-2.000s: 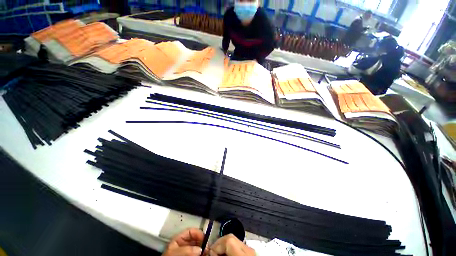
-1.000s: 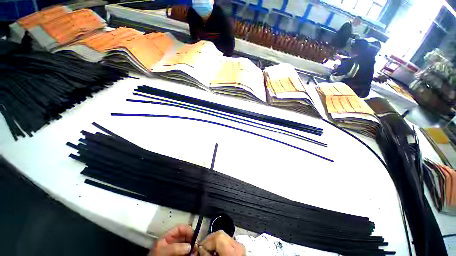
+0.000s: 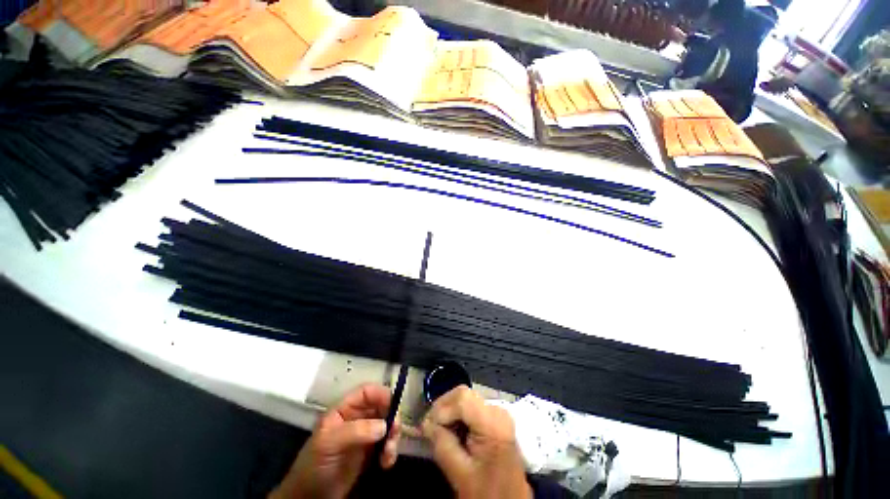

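My left hand (image 3: 343, 441) holds a narrow black strap (image 3: 398, 390) between thumb and fingers near the table's front edge. The strap runs away from me across the main strap pile (image 3: 322, 292), its far end over the white table. My right hand (image 3: 475, 439) is just right of it, fingers pinched together; a thin piece seems to show at the fingertips, too small to make out. The small round black pot (image 3: 448, 382) stands just beyond my right hand. A crumpled white rag (image 3: 556, 437) with black stains lies right of it.
Separated black straps (image 3: 459, 161) lie beyond the main pile. A fanned strap pile (image 3: 88, 136) is at far left. Stacked sheets with orange pieces (image 3: 473, 88) line the far edge. Long black strips (image 3: 829, 292) hang at the right. A pale board (image 3: 343, 378) lies under the pile.
The view has tilted down, so the table sits higher and more of both hands shows. My right hand is now slightly farther from the strap. The person beyond the table has left the view.
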